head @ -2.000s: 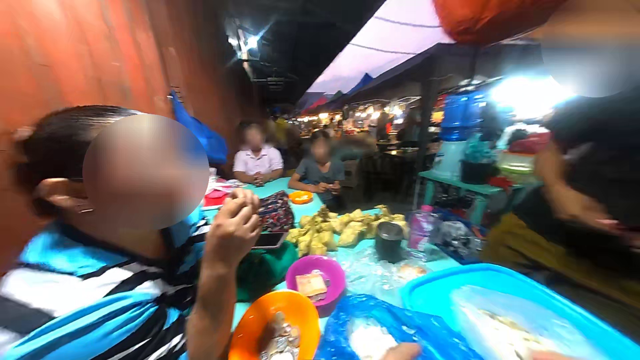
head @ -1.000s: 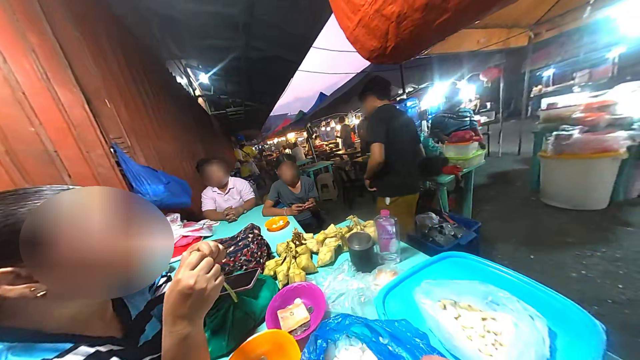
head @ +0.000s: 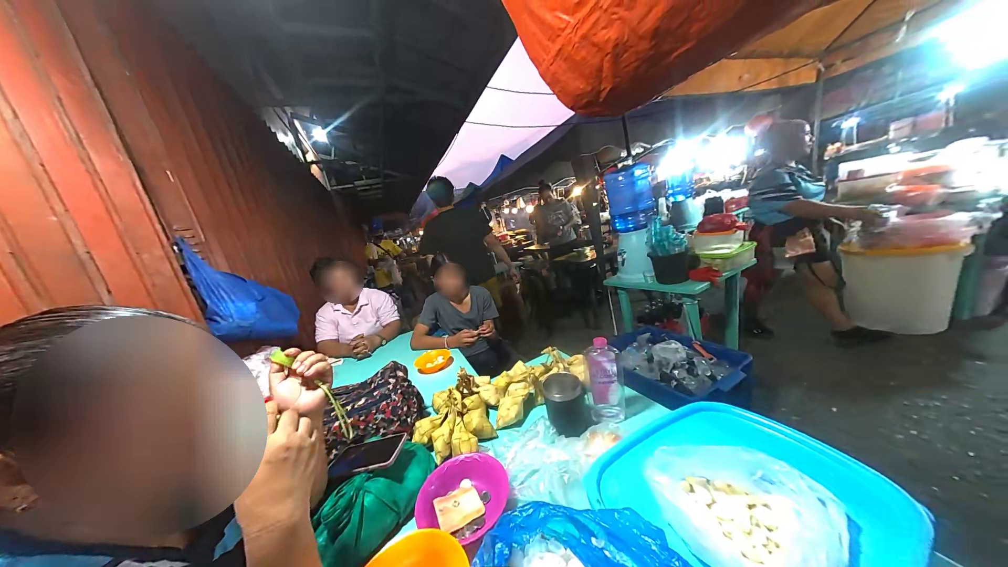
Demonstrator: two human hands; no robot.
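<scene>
Neither of my hands is in the head view. Nearest the bottom edge are a blue plastic bag [head: 579, 529] with pale contents, an orange bowl [head: 421, 549] and a magenta bowl [head: 461, 490] holding a folded piece of paper and coins. To their right is a turquoise tray [head: 882, 504] with a clear plastic bag of small pale pieces [head: 736, 512]. Beyond sit woven palm-leaf pouches [head: 472, 409], a dark jar [head: 565, 403] and a plastic bottle with a pink cap [head: 605, 379]. At left, a person's raised hands [head: 291, 433] hold a green leaf strip [head: 339, 405].
A phone [head: 368, 457] lies on a green bag [head: 378, 496] beside a patterned cloth [head: 378, 405]. Two people sit at the far end near a small orange bowl [head: 433, 361]. A blue crate [head: 732, 382] and a green side table [head: 683, 285] stand at right.
The standing person in the black shirt has moved away beyond the table's far end. A fingertip at the bottom edge has left the view. Another person now shows beside the white tub at right.
</scene>
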